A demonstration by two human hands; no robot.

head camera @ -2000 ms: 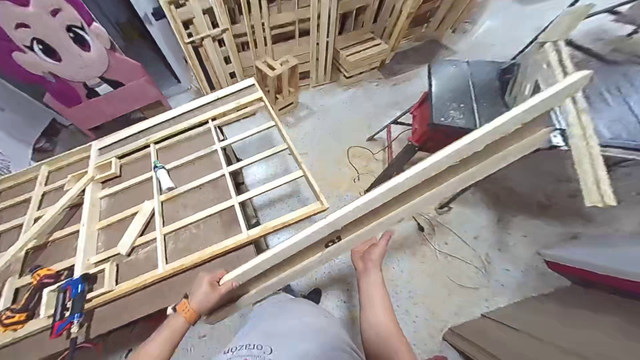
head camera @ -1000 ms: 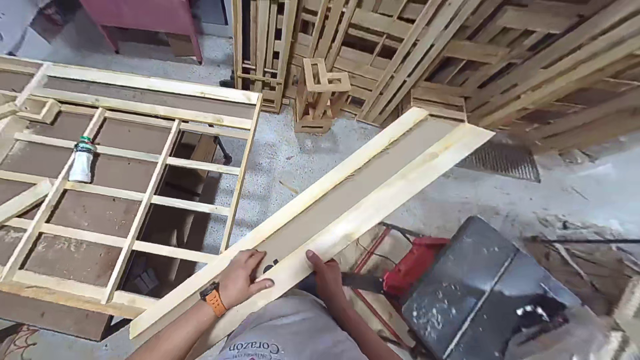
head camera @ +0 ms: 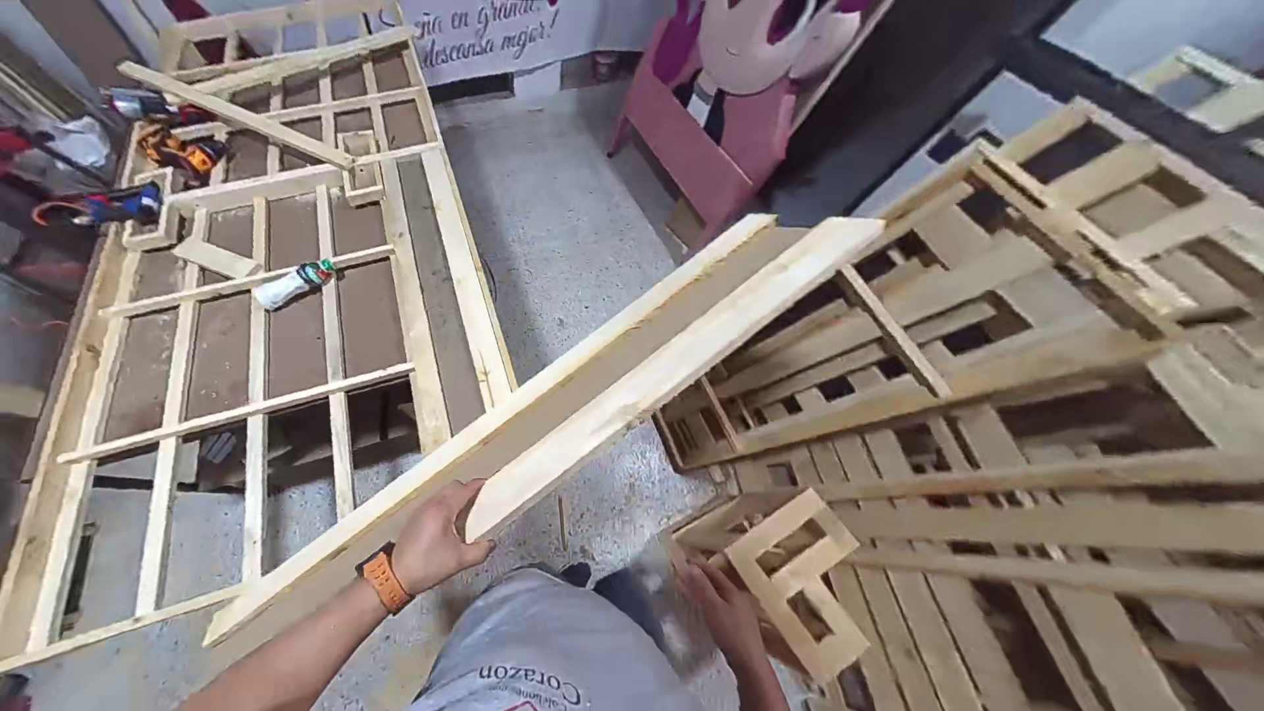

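Note:
My left hand (head camera: pixel 444 538), with an orange watch at its wrist, grips a long panel (head camera: pixel 632 336) made of a brown board with pale wooden strips along both edges. The panel slants from lower left to upper right, its near part passing over the corner of a large wooden lattice frame (head camera: pixel 267 405). My right hand (head camera: pixel 721 602) is off the panel, low beside a small wooden block-like frame (head camera: pixel 800 583); its fingers lie close to that piece's left side, and whether they touch it I cannot tell.
On the lattice frame lie a white bottle with a green cap (head camera: pixel 294 284), a loose slat (head camera: pixel 237 118) and power tools (head camera: pixel 183 153). Stacked wooden frames (head camera: pixel 968 474) fill the right side. A pink cut-out figure (head camera: pixel 701 128) stands ahead, near a banner bearing writing.
My right hand has let go of the panel and moved right, down to the small wooden frame. My left hand still holds the panel. The view has turned left.

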